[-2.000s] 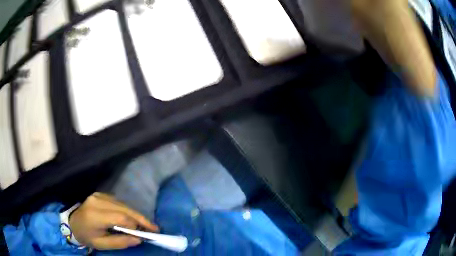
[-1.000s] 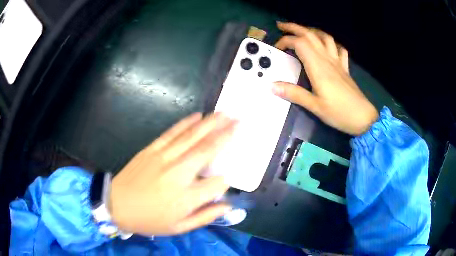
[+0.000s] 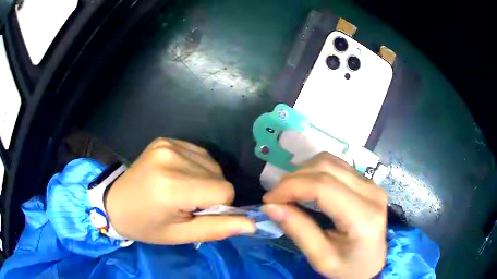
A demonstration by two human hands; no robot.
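A white smartphone point(image 3: 349, 98) lies back up on a dark base plate point(image 3: 400, 103), its three camera lenses at the top. The teal-green template point(image 3: 280, 111) lies across the phone's lower back, with its cut-out over the white surface. My left hand point(image 3: 174, 196) pinches a folded, glossy whitish-blue label strip point(image 3: 267, 228) between thumb and fingers. My right hand point(image 3: 327, 212) is beside it, in front of the template, thumb and index finger closed on the strip's right end. Whether a single label is between the fingertips cannot be told. The phone's lower end is partly hidden by my right hand.
Two tan-gold stops point(image 3: 345, 26) stand at the phone's top edge. A black tray point(image 3: 35, 82) with white phones point(image 3: 46, 24) is at the far left. The dark-green bench mat point(image 3: 218, 76) is worn and shiny in places.
The template has swung from the right onto the phone's lower back. Both hands have left the phone and come together at the strip near my body. The view has shifted, so the phone appears further right.
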